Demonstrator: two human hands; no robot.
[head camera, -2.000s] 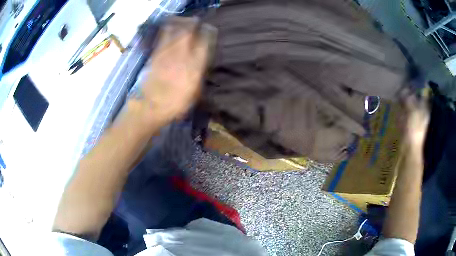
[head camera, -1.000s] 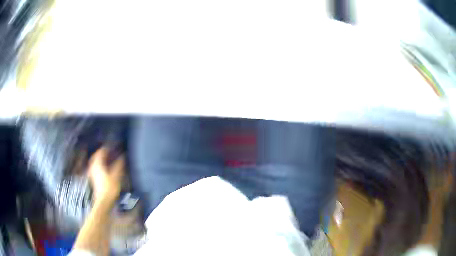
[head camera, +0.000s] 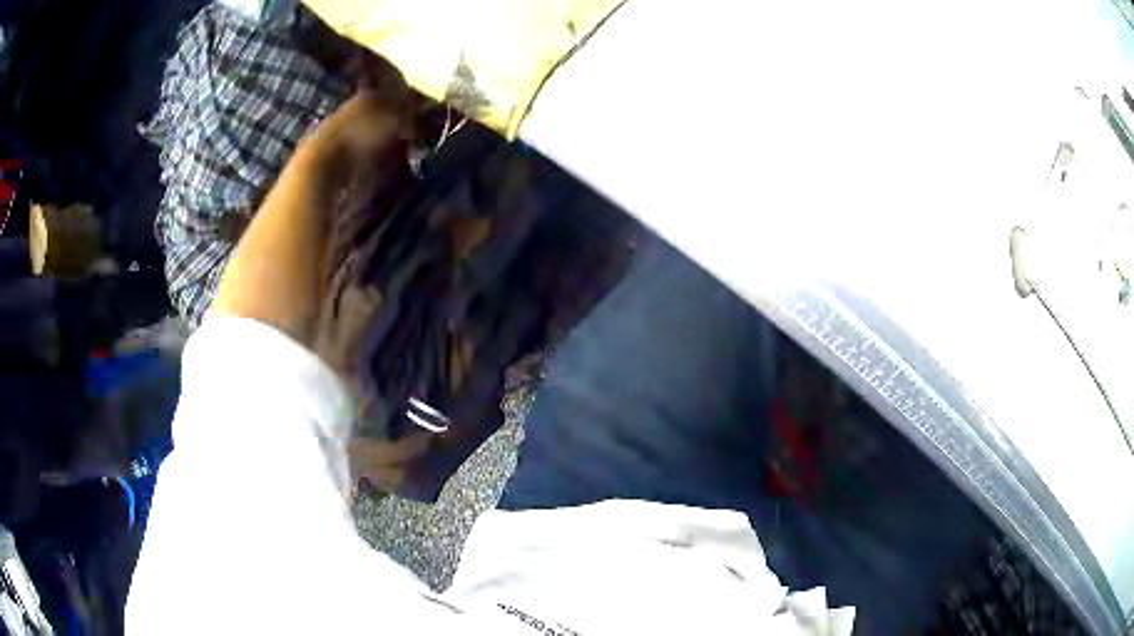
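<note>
Dark brown cloth (head camera: 423, 298) hangs in folds at the left of the table, beside my lap. A thin white loop (head camera: 427, 415) shows on its lower part. My left hand (head camera: 377, 118) reaches to the top of this cloth, beneath the table's corner. It is in shadow and its fingers are blurred, so its hold cannot be told. My right hand is out of the picture.
Black-and-white checked cloth (head camera: 249, 137) is piled left of my forearm. The white table (head camera: 771, 137) has a yellowish corner (head camera: 466, 50) and a pale tape measure (head camera: 883, 373) along its edge. Dark clutter lies at far left. Speckled floor (head camera: 435, 522) shows below.
The view has swung to the table's left side. The brown cloth, held up between both hands two seconds ago, now hangs at the left. My right hand has left the picture.
</note>
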